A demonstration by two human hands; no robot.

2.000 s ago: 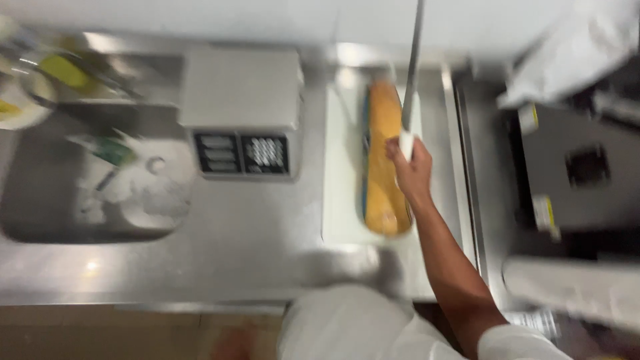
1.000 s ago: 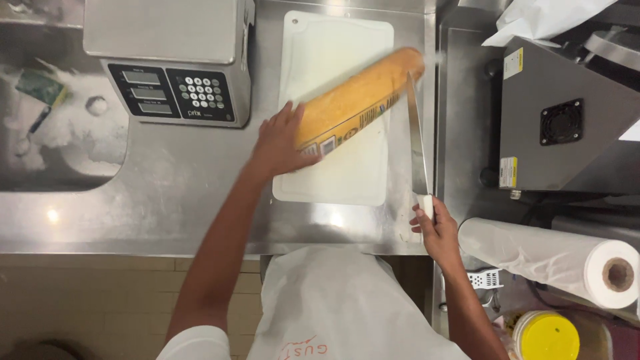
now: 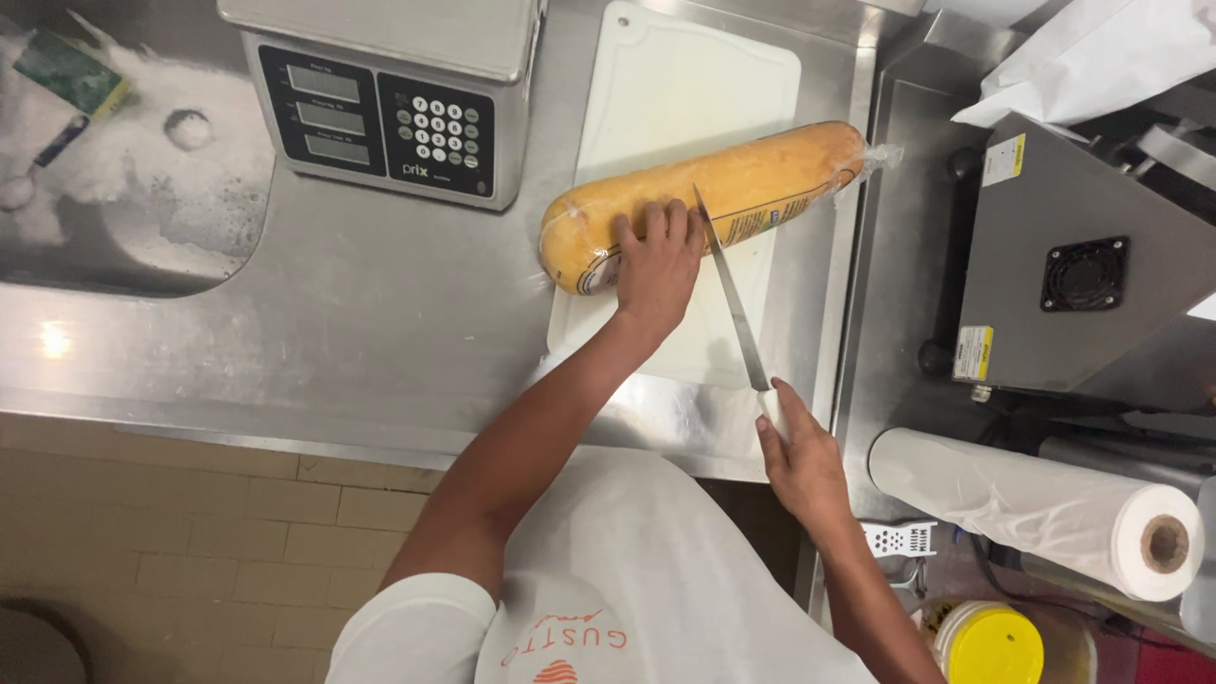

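Note:
A long orange-yellow log of food in printed clear plastic film [image 3: 760, 171], perhaps cheese or sausage, lies slantwise across a white plastic cutting board [image 3: 684, 85]. My left hand [image 3: 660, 261] rests on the log left of its middle, fingers spread over the film. In my right hand [image 3: 803, 456] is the white handle of a long-bladed knife [image 3: 736, 304]. The blade points up and slightly left, its tip over the log just right of my left fingers. Whether the edge has entered the film, I cannot tell.
A digital scale [image 3: 380, 114] stands left of the board, beside a soapy sink [image 3: 218, 228] with a green sponge [image 3: 71, 71]. Grey metal equipment [image 3: 1045, 285], a roll of clear plastic [image 3: 1026, 503] and a yellow-lidded tub [image 3: 993, 646] are at the right.
The log lay lengthwise on the board, then turned slantwise; it now lies flatter and further left. The knife tip has moved from the log's right end to near its middle.

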